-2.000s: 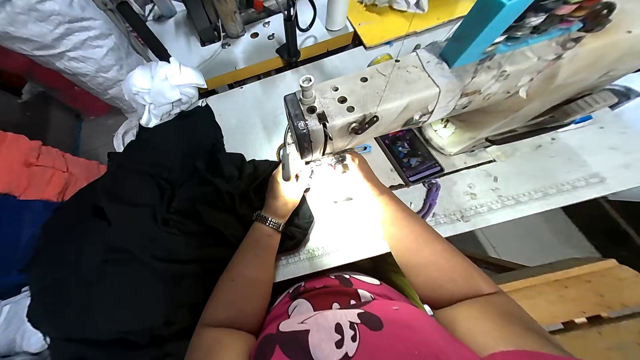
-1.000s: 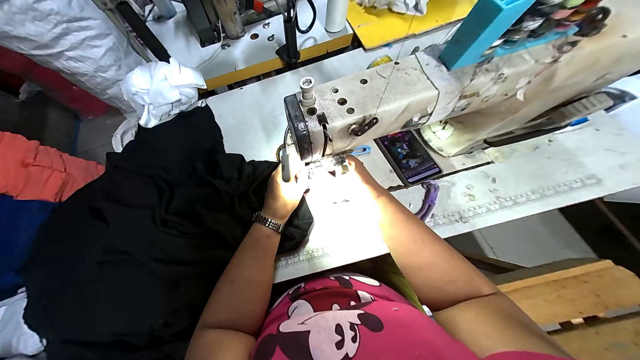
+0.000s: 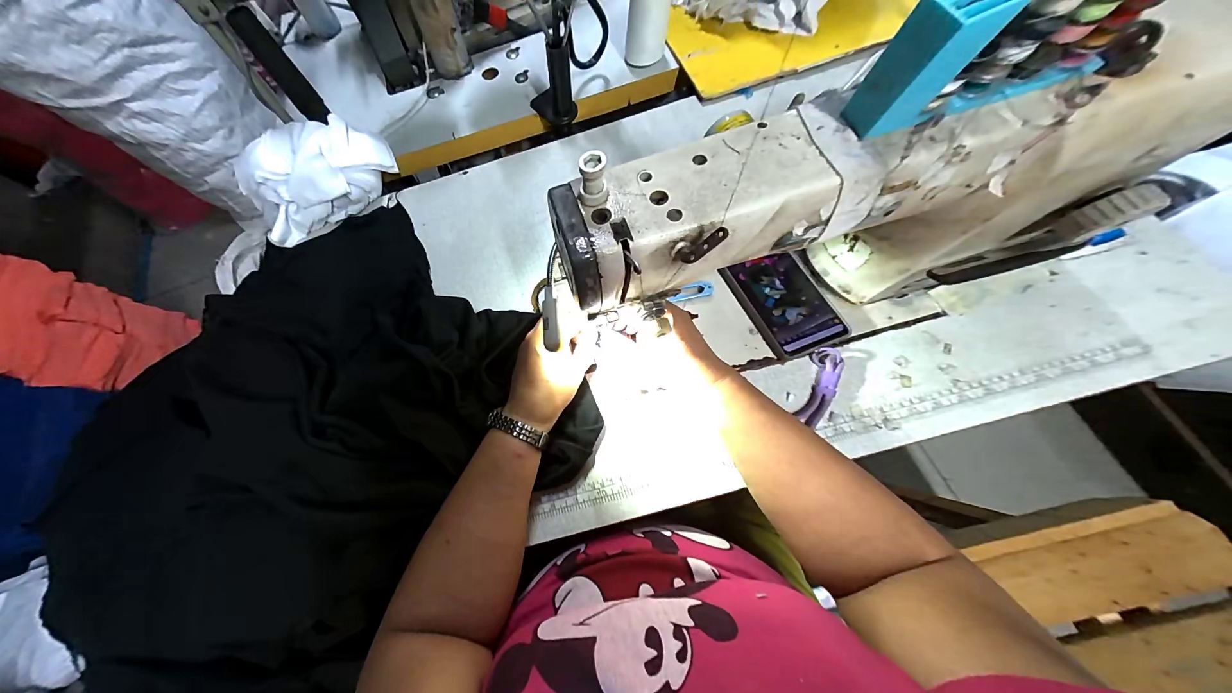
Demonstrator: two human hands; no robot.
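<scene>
A sewing machine (image 3: 712, 192) reaches across the white table, its lamp throwing strong glare around the needle area. My left hand (image 3: 551, 371), with a metal watch band at the wrist, lies just left of the needle area against a large black cloth (image 3: 289, 452). The cloth spreads over the table's left side and hangs down toward me. Close by the presser foot, on its right, is my right hand (image 3: 679, 346), its fingers partly behind the machine head and washed out by light. Whether either hand grips anything is hidden by the glare.
Right of the needle area lie a phone (image 3: 787, 303), a small blue tool (image 3: 691, 292) and purple-handled scissors or snips (image 3: 823, 387). Bundled white cloth (image 3: 313, 178) sits at the back left, orange cloth (image 3: 87, 322) at the far left. A blue holder (image 3: 929, 67) with bobbins stands on the machine.
</scene>
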